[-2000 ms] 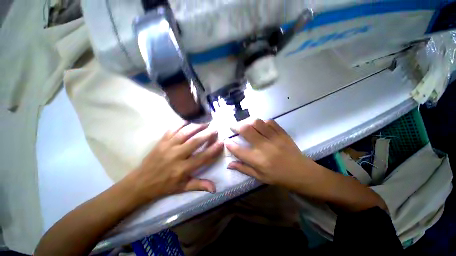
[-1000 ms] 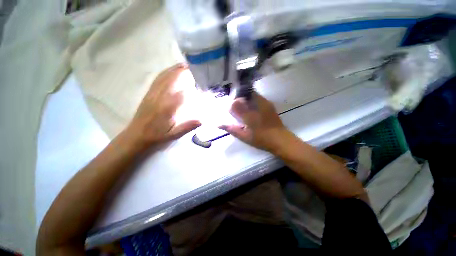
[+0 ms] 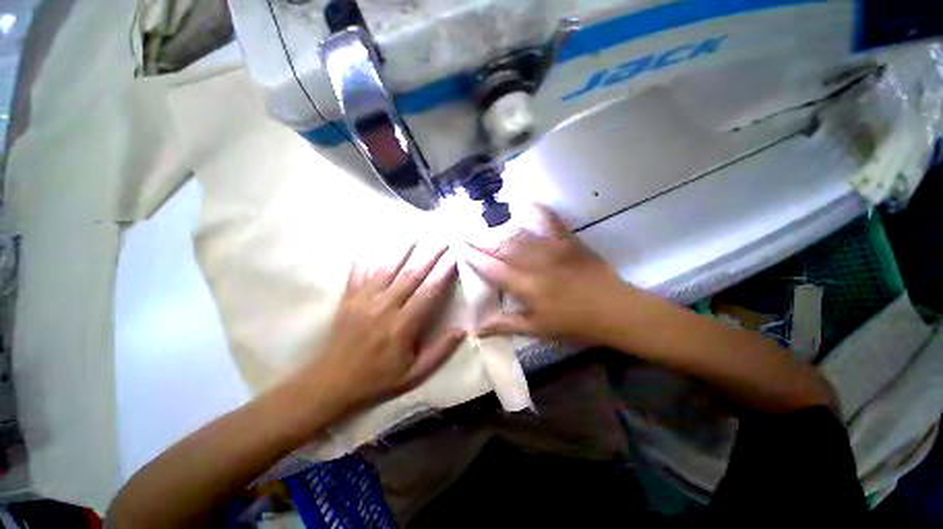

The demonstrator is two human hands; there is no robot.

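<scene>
A large beige garment panel lies on the table and runs under the sewing machine head; its frayed edge reaches the table's front edge. A narrow pale strip lies along it and hangs at the front edge. My left hand lies spread flat on the panel, left of the strip. My right hand is at the strip's right side, thumb and fingertips on it, just in front of the presser foot. Glare hides the needle area and some fingertips.
More beige cloth covers the table's left side. A clear plastic bag lies at the right end. A green basket with scraps and draped cloth is below right. A blue crate is below the front edge. A shiny curved guard fronts the machine head.
The panel now extends to the table's front edge, with the narrow strip showing. Both hands have come back toward the front edge since one second ago and lie on the cloth. The view has shifted.
</scene>
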